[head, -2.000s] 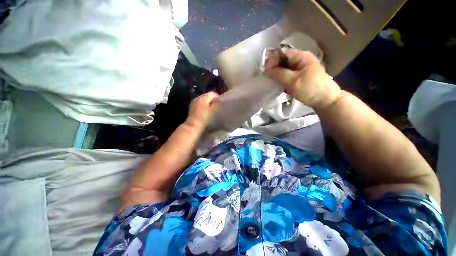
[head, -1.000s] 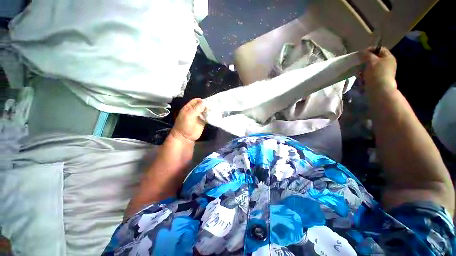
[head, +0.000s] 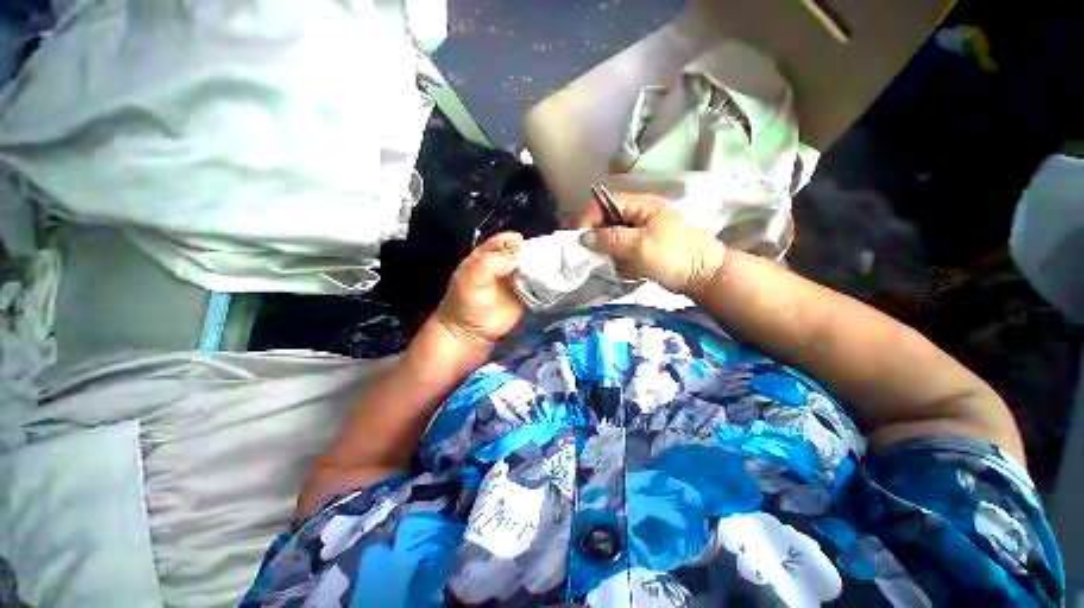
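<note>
An off-white garment [head: 725, 131] lies bunched on the chair seat, and its near part runs to my hands close to my chest. My left hand [head: 485, 289] grips one edge of the cloth between thumb and fingers. My right hand [head: 654, 246] pinches the same cloth a short way to the right and also holds the thread snips [head: 607, 206], whose two dark points stick up above the fist. The snips' handles are hidden in the palm. The cloth between the hands is folded and slack.
A garment stack [head: 226, 131] fills the upper left, with a lower garment pile [head: 250, 463] beneath it. A light tan chair [head: 583, 125] stands in front of my lap. Shiny black plastic [head: 487, 196] lies beside my left hand. A white-covered table [head: 1052, 238] is at the right edge.
My right hand has come in from far right to near my left hand, so the stretched cloth is now slack and bunched. More of the garment shows on the chair.
</note>
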